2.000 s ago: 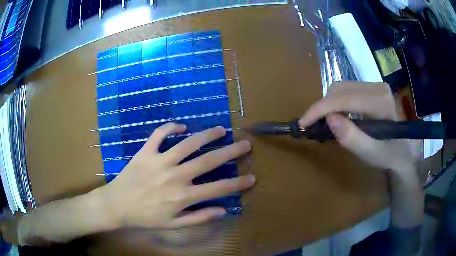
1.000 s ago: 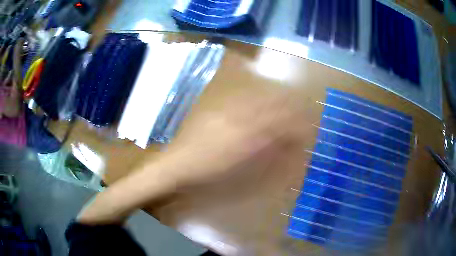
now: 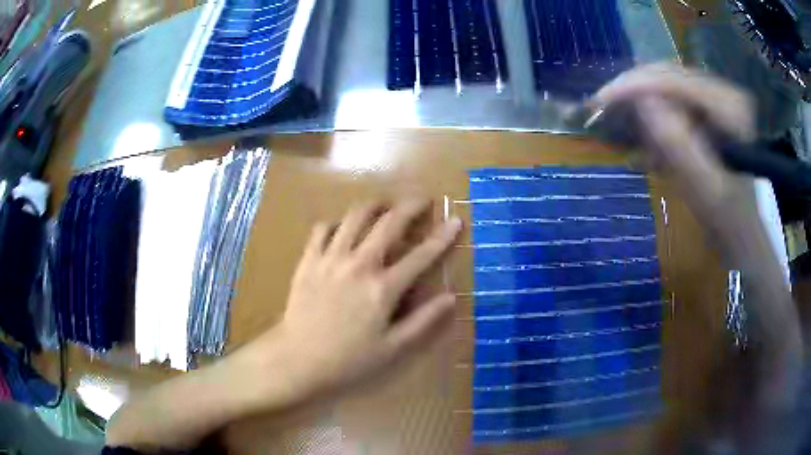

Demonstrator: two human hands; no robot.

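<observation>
The blue solar cell panel (image 3: 569,302) lies flat on the brown bench, with pale lines across it and short ribbon ends past its left edge. A thin silver bus ribbon (image 3: 448,240) stands along the left edge, crossing those ends. Another thin ribbon shows along the right edge. My left hand (image 3: 369,289) is flat and low over the bench left of the panel, fingers apart, index fingertip at the bus ribbon; whether it touches is unclear. My right hand (image 3: 685,120), blurred, holds the soldering iron (image 3: 765,163) above the panel's upper right corner. Its tip is blurred.
Ribbon stock (image 3: 227,253), white strips (image 3: 167,267) and dark cell strips (image 3: 96,258) lie at left. The grey plate (image 3: 373,115) behind holds a curved blue panel stack (image 3: 236,67) and dark tabbed cells (image 3: 445,44). Loose ribbons (image 3: 734,307) lie at right.
The view has turned left. My left hand has moved off the panel to its left edge, where a bus ribbon now lies. My right hand with the iron has moved from the right edge towards the back.
</observation>
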